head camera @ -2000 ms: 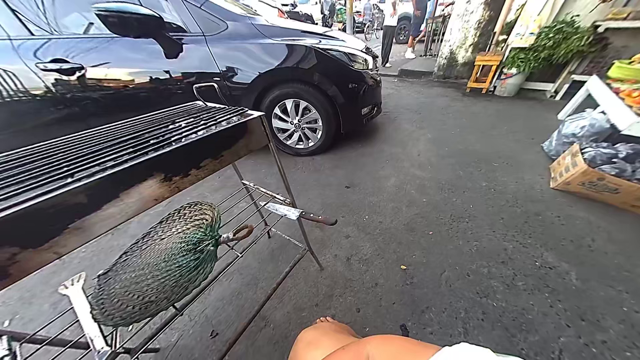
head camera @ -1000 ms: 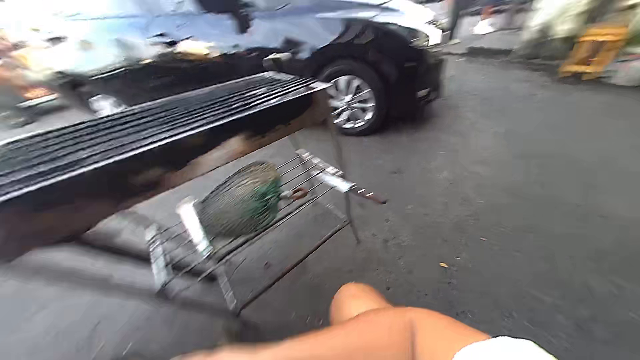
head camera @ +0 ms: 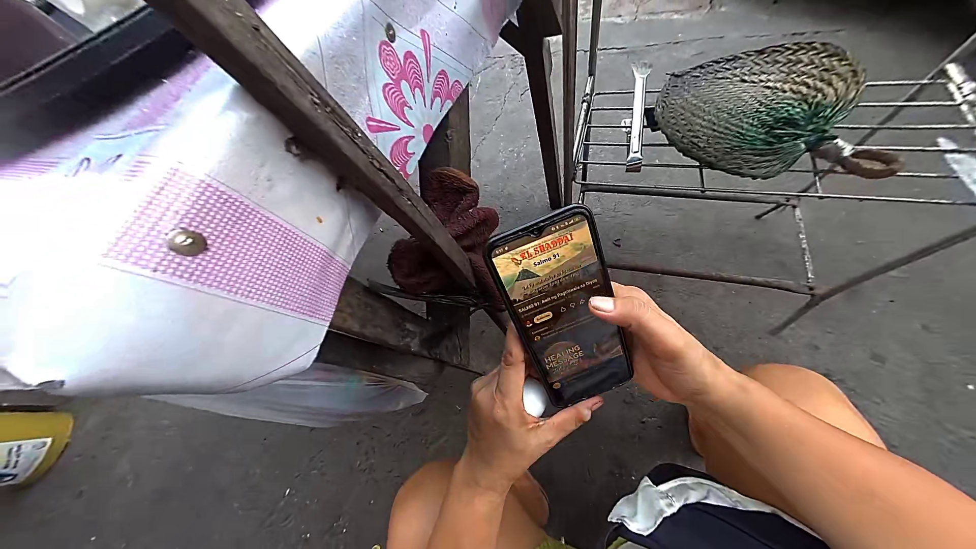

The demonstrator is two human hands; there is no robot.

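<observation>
A smartphone in a dark case, its screen lit with pictures and writing, is held upright between my two hands. My left hand grips its lower left edge and bottom corner, thumb at the bottom. A small white round thing shows between that hand and the phone; what it is I cannot tell. My right hand holds the phone's right edge, with the thumb over the screen's edge. Beyond the phone, a woven hand fan lies on a wire rack beside metal tongs.
At left stands a wooden table frame with a flower-patterned plastic cover. A dark red cloth hangs by its leg. The metal wire rack is at upper right. A yellow container stands at the far left edge.
The view has swung far to the left and down, away from the car. Both hands and the phone now show; one second ago only a blurred arm or leg was seen at the bottom.
</observation>
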